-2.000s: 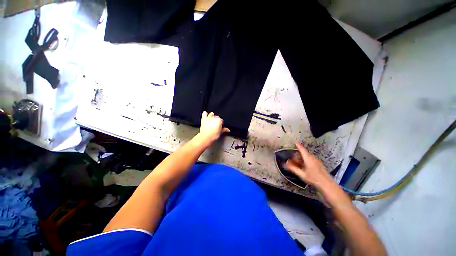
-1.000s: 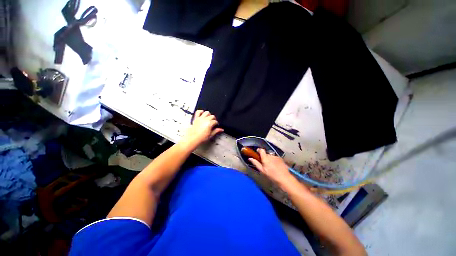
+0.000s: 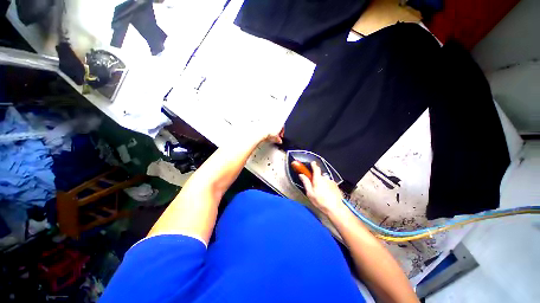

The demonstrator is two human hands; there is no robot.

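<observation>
The black sleeve piece [image 3: 355, 109] lies on the white pressing table [image 3: 254, 77], its straight hem near the front edge. My right hand [image 3: 320, 188] is closed on the orange-brown handle of the steam iron [image 3: 301, 158], which rests on the hem end. My left hand [image 3: 273, 137] is at the hem's left corner. It is washed out by glare and its fingers are partly hidden, so I cannot tell if it grips the cloth.
Another black piece [image 3: 468, 136] lies at right. Blue and yellow hoses [image 3: 408, 234] run off right from the iron. Dark interlining strips [image 3: 142, 25] lie on white cloth at upper left. A wooden frame [image 3: 89, 198] and blue clothing [image 3: 26, 160] are at lower left.
The iron has moved from its spot at right onto the hem, in my right hand. My left hand has moved to the hem's left corner. The view has swung left.
</observation>
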